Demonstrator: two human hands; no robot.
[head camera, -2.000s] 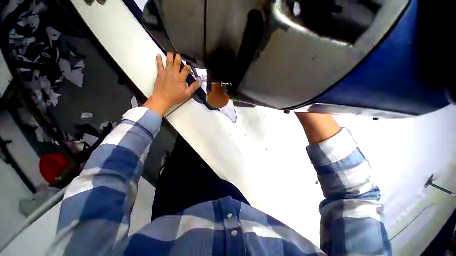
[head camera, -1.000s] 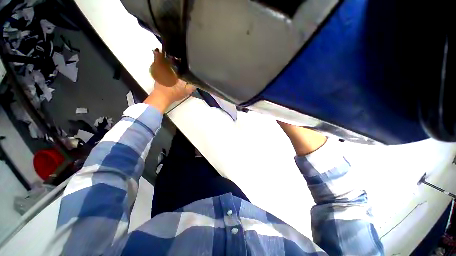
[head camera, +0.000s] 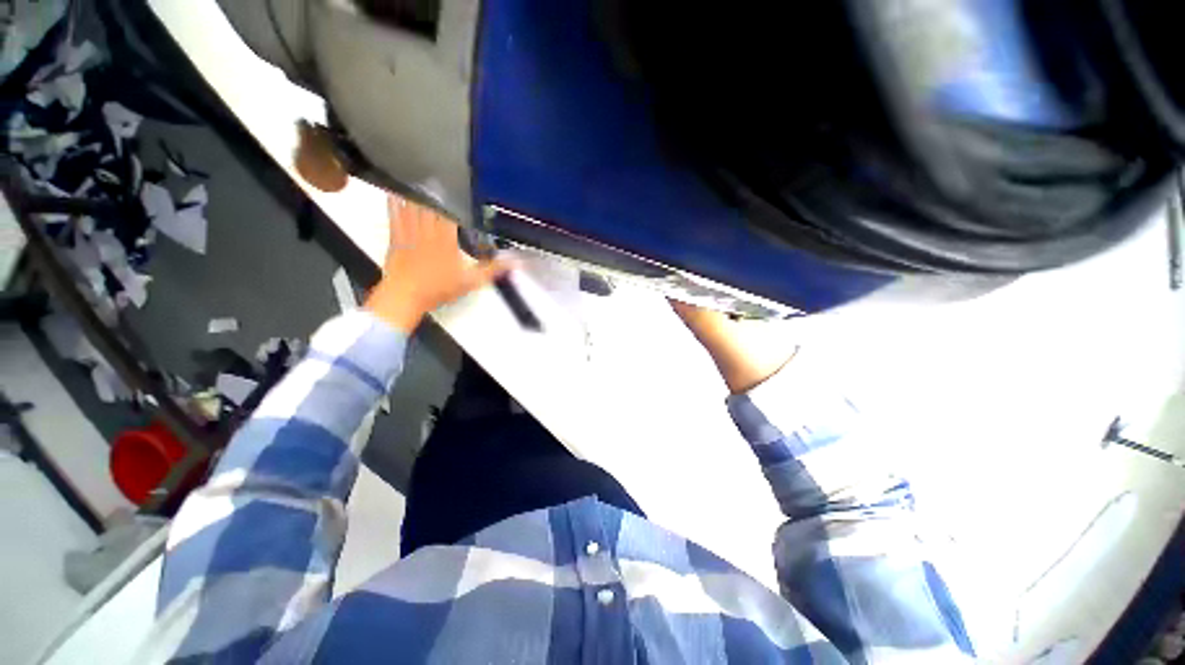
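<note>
The blue and silver cutting machine (head camera: 585, 169) fills the top of the view, with thick black cable loops (head camera: 1014, 195) on it. Its brown knob (head camera: 320, 157) sits at the motor's left edge. My left hand (head camera: 426, 260) lies at the table edge under the motor, its fingers partly hidden; the thumb points right, by a small dark-edged piece (head camera: 520, 301) with pale paper beside it. Whether it grips anything cannot be told. My right hand is hidden behind the motor; only the wrist and forearm show. The blade and base plate are hidden.
The white table (head camera: 624, 416) runs diagonally under both arms. Paper and dark scraps (head camera: 176, 214) lie below its left edge, with a red container (head camera: 146, 461) lower down. A thin dark metal item (head camera: 1144, 446) is at the right.
The machine has moved left across the view, its knob now left of my left hand, and more of the cable shows. My right forearm has moved left. My left hand has stayed near the table edge.
</note>
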